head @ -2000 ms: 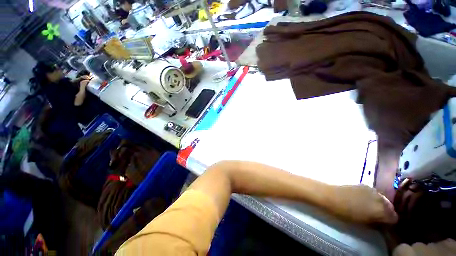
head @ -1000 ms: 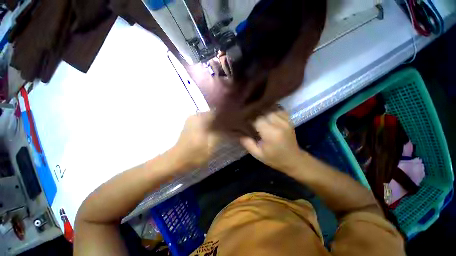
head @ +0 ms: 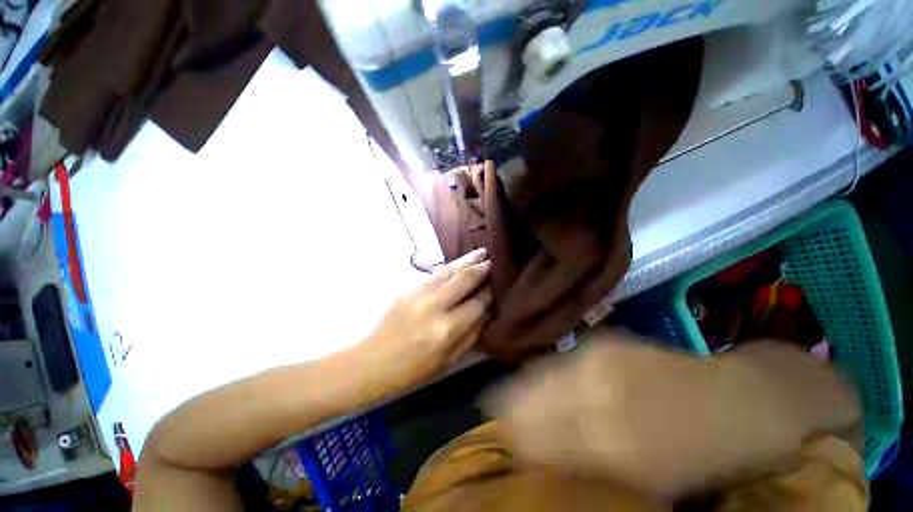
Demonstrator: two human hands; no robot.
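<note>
Brown trousers (head: 576, 240) lie bunched under and right of the sewing machine head (head: 641, 45), hanging over the table's front edge. A folded waistband strip (head: 455, 215) runs under the brightly lit presser foot (head: 463, 172). My left hand (head: 440, 315) lies on the strip below the needle, fingertips pressing or gripping the cloth; the fingers partly hide it. My right hand (head: 561, 400) is a blur in front of my body, below the trousers; its fingers and any content cannot be made out. A small pale label (head: 599, 315) shows at the cloth's lower edge.
Brown cut panels (head: 190, 70) lie at the table's back left. A green basket (head: 851, 300) with dark, red and orange pieces stands at right. A blue basket (head: 345, 465) is below the table. Red and blue tape (head: 70, 240) runs along the left. Red-handled items (head: 881, 115) lie at the right end.
The view has swung from the left side to the machine. Since one second ago, my right hand has left the cloth and moved down right; my left hand has stayed at the cloth, its fingers now nearer the needle.
</note>
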